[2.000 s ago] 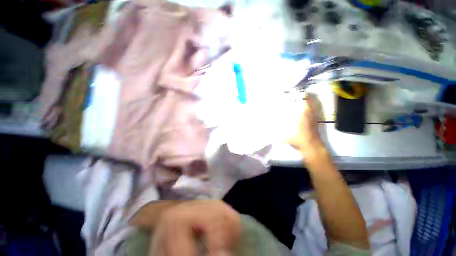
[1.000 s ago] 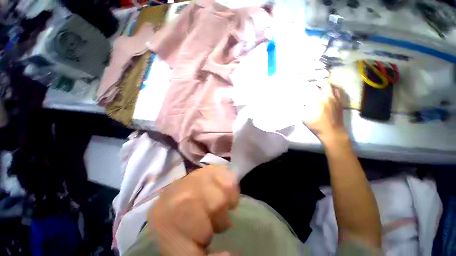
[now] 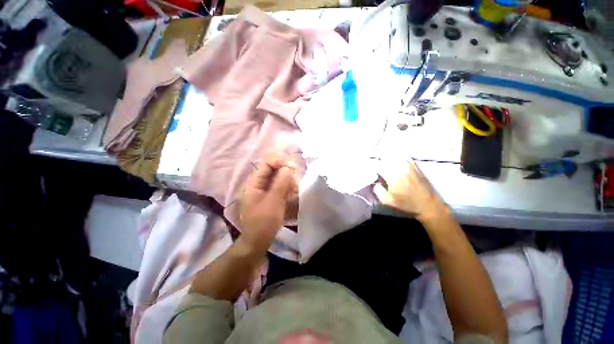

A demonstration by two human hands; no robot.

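Note:
The dusty-pink garment piece (image 3: 235,121) lies on the table left of the needle area, its lower part hanging over the front edge. White cloth (image 3: 333,134) joins its right side and glares under the lamp. My left hand (image 3: 269,198) is over the garment's lower part, fingers curled together; whether they pinch cloth is unclear. My right hand (image 3: 407,191) holds the edge of the white cloth between thumb and fingers at the table's front. A bright blue tube handle (image 3: 349,97) hangs above the white cloth. Glare hides the needle and stitching.
The sewing machine head (image 3: 498,74) is at upper right. Yellow and red scissors (image 3: 476,121) lie against a black phone (image 3: 482,151), with blue snips (image 3: 553,168) to its right. Pink cut pieces (image 3: 138,91) lie on brown board at left. White-pink cloth (image 3: 525,289) is at lower right.
My left hand has moved from near my body forward onto the garment. My right hand has moved left and nearer the front edge, onto the white cloth. The glare has lessened.

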